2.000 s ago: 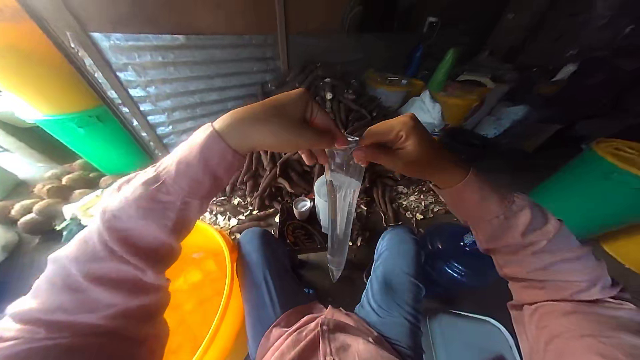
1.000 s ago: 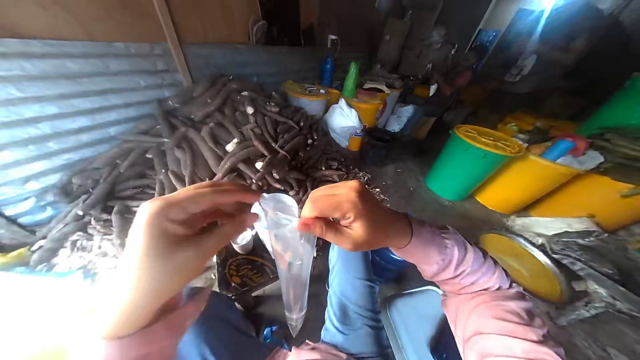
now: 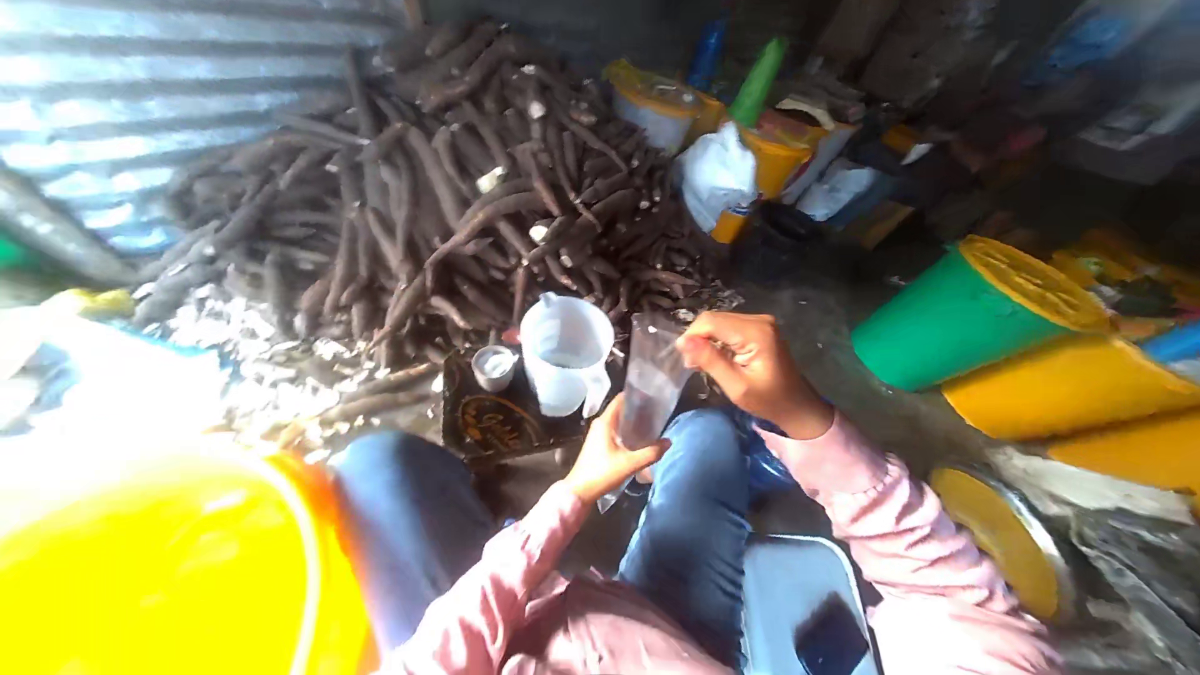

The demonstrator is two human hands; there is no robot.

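My left hand [image 3: 614,455] is wrapped around the middle of a clear plastic bag [image 3: 653,380], whose narrow tip hangs below. At the bag's upper right edge, my right hand [image 3: 745,361] pinches the plastic between thumb and fingers. Just left of the bag, a translucent white plastic jug [image 3: 565,347] with a handle stands on a dark box [image 3: 489,417] that bears writing. Beside the jug is a small white cup [image 3: 493,366] with something pale inside.
A large heap of brown cassava roots [image 3: 422,206] lies ahead against corrugated metal. A yellow tub [image 3: 159,562] is at the lower left, a green bucket [image 3: 966,319] and yellow buckets at the right. A dark phone-like object [image 3: 831,637] rests on a grey-blue lid or seat [image 3: 797,581].
My left hand has moved from the bag's top edge down to its middle. My right hand still holds the top. The view has shifted.
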